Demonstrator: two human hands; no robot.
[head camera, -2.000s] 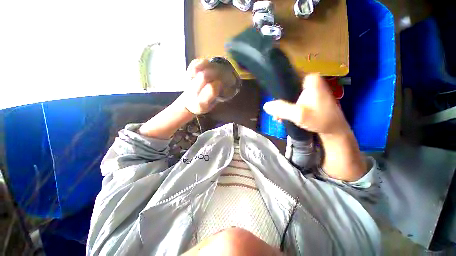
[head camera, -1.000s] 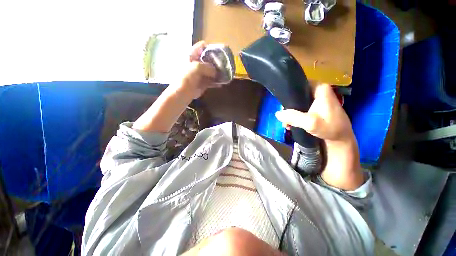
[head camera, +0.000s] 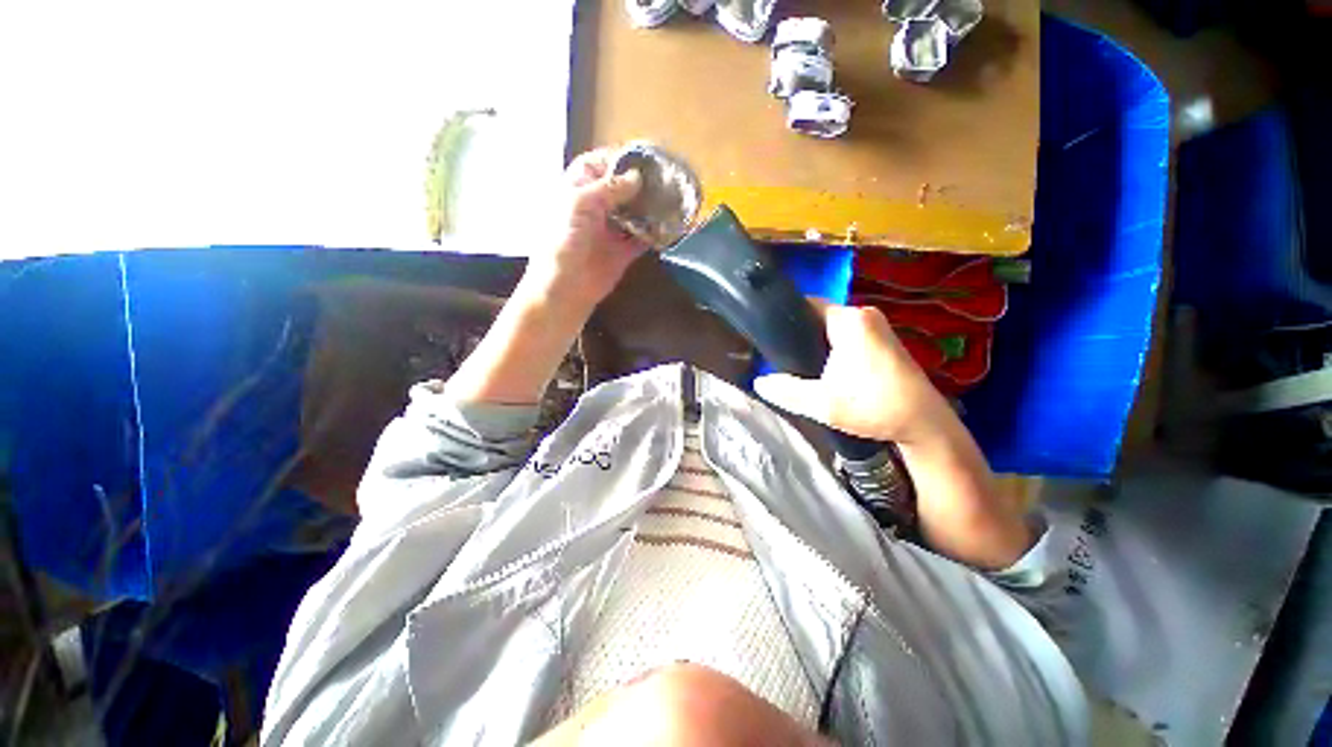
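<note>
My left hand (head camera: 592, 219) holds a small grey-white fabric piece (head camera: 665, 194), an open ring or cup shape, just off the board's near left corner. My right hand (head camera: 862, 372) grips a black curved thread trimmer (head camera: 752, 289). Its wide head is at the lower right edge of the fabric piece; I cannot tell if they touch. A ribbed grey-black hose or sleeve (head camera: 877, 482) is at the rear of the grip, near my wrist.
The brown board (head camera: 687, 102) with a yellow front edge bears several fabric pieces (head camera: 802, 70) at its far side. A bright white surface (head camera: 263, 132) is at left, blue plastic (head camera: 1118, 234) at right, red items (head camera: 935, 292) under the board's edge. A printed sheet (head camera: 1169, 584) lies lower right.
The trimmer has moved down and left, and its head is now beside the fabric piece. The fabric piece has turned in my left hand. The red items have become visible.
</note>
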